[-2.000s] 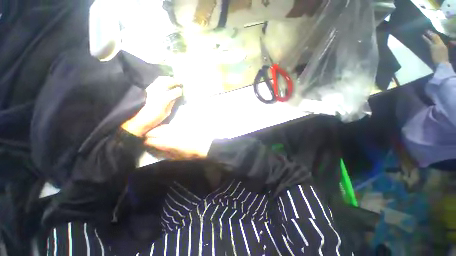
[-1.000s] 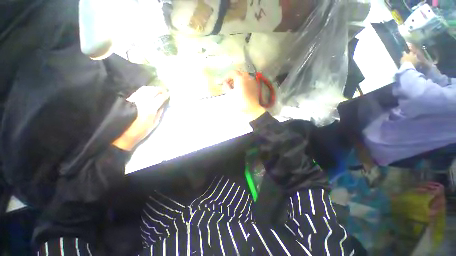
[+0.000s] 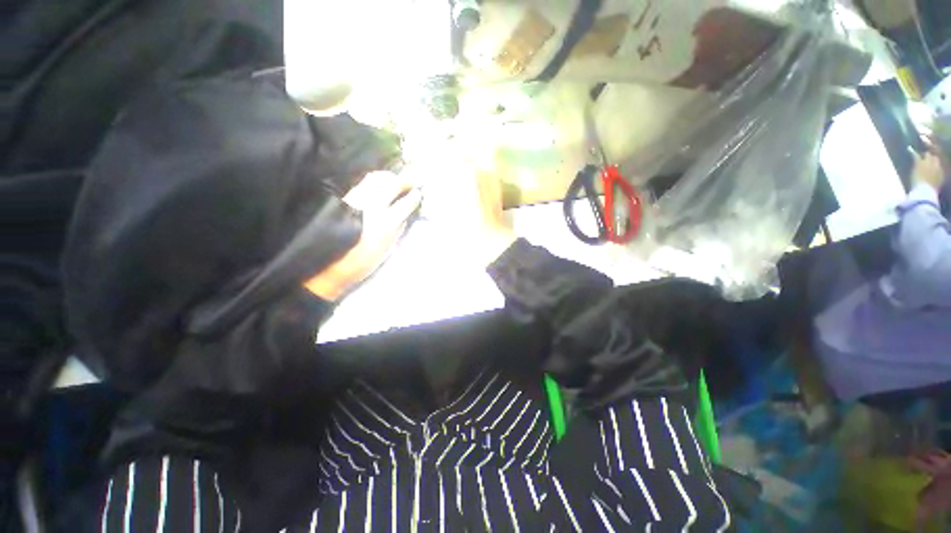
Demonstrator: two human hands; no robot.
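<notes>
A large dark garment piece (image 3: 198, 198) is heaped on the left and reaches toward the needle area, which is washed out by the lamp. My left hand (image 3: 373, 231) lies on the white table at the cloth's right edge; its fingertips are blurred by glare and its grip cannot be told. My right hand (image 3: 488, 193) reaches up into the glare right of the left hand; its fingers are washed out. Scissors (image 3: 619, 205) with one black and one red handle loop lie right of my right hand, blades pointing away.
The cream machine body (image 3: 647, 42) with brown-red patches crosses the top. A rounded white cover (image 3: 323, 62) is left of the glare. A clear plastic bag (image 3: 746, 156) hangs right of the scissors. A person in a lavender sleeve (image 3: 886, 312) works at the far right. Blue scraps cover the floor.
My right hand was beside the scissors a second ago and is now left of them, in the glare. Both scissor handles show again. The whole view has shifted.
</notes>
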